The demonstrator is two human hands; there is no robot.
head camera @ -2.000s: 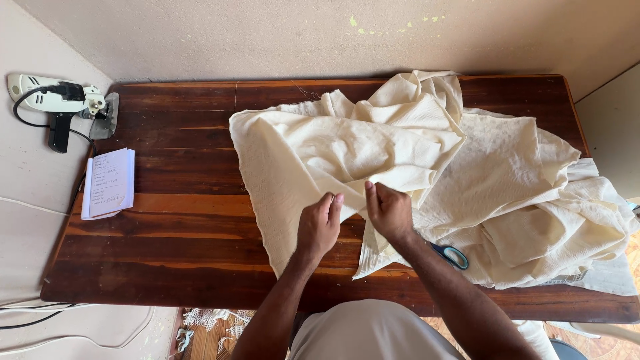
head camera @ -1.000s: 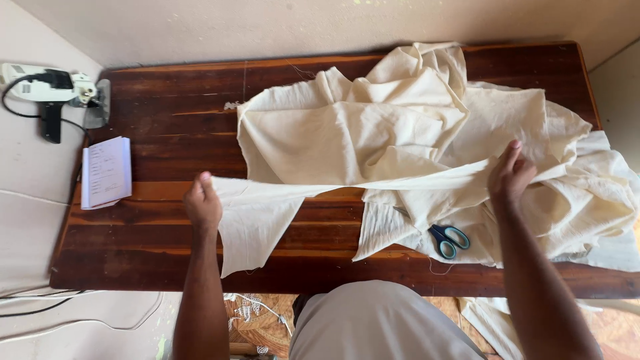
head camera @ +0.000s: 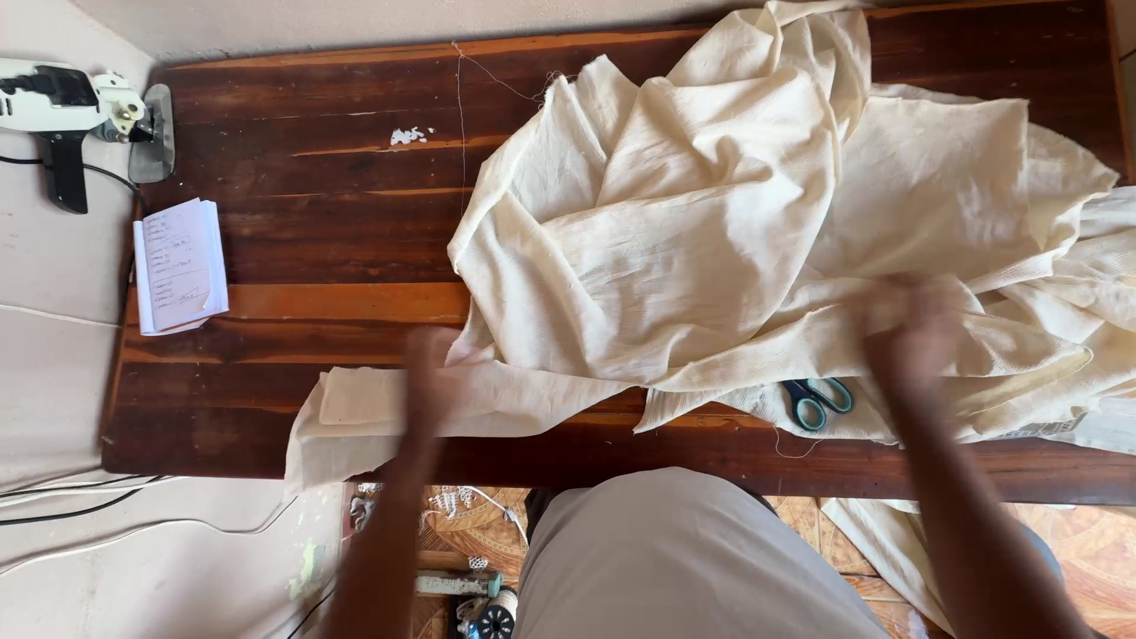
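Cream cotton-like fabric (head camera: 674, 257) lies in a crumpled heap over the middle and right of a dark wooden table (head camera: 266, 399). My left hand (head camera: 435, 373), blurred by motion, is over a narrow flap of the fabric near its left end; its grip cannot be made out. My right hand (head camera: 914, 328), also blurred, is over the folds at the right, and whether it pinches them is unclear. Scissors (head camera: 815, 402) with dark and teal handles rest on the cloth near the front edge, between my hands. Part of their blades is hidden.
A folded paper with handwriting (head camera: 182, 266) lies at the table's left. Beyond it, by the wall, is a white and black electric tool (head camera: 67, 98) with a cord. Loose threads (head camera: 461, 115) trail at the back. Below the table are a spool (head camera: 495, 619) and more cloth (head camera: 896, 541).
The strip stretched taut between my hands a second ago now lies slack along the front of the heap. My left hand has moved inward, toward the heap. The view is closer to the table.
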